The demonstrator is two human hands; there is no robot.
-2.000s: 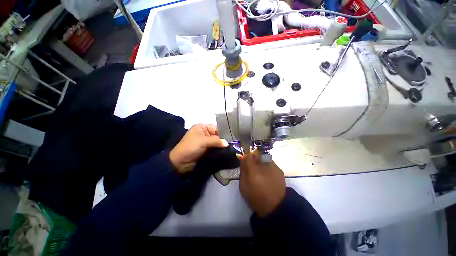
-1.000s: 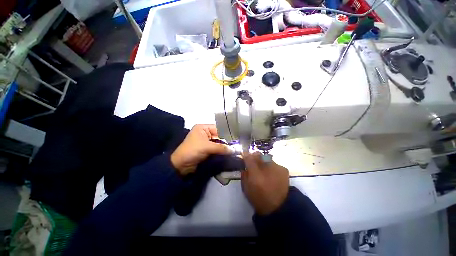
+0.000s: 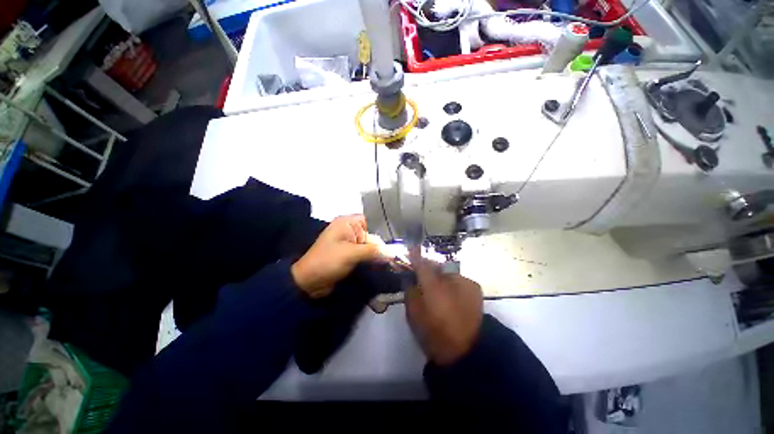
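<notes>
The black garment piece lies in a large heap left of the needle, and a narrow part runs to the needle area. The white sewing machine stands at centre right. My left hand pinches the garment edge just left of the lit presser foot area. My right hand is at the right front of the foot, blurred, with its fingertips close to the cloth edge; what they hold is hidden. The needle is lost in the lamp glare behind the take-up lever cover.
A yellow ring hangs round the grey post. Behind the machine are a white bin with clear bags and a red tray with cones. A green basket stands at lower left. A clear packet shows below the table at right.
My hands stay close to the foot with small finger shifts. My right hand is now blurred. The whole view has shifted slightly.
</notes>
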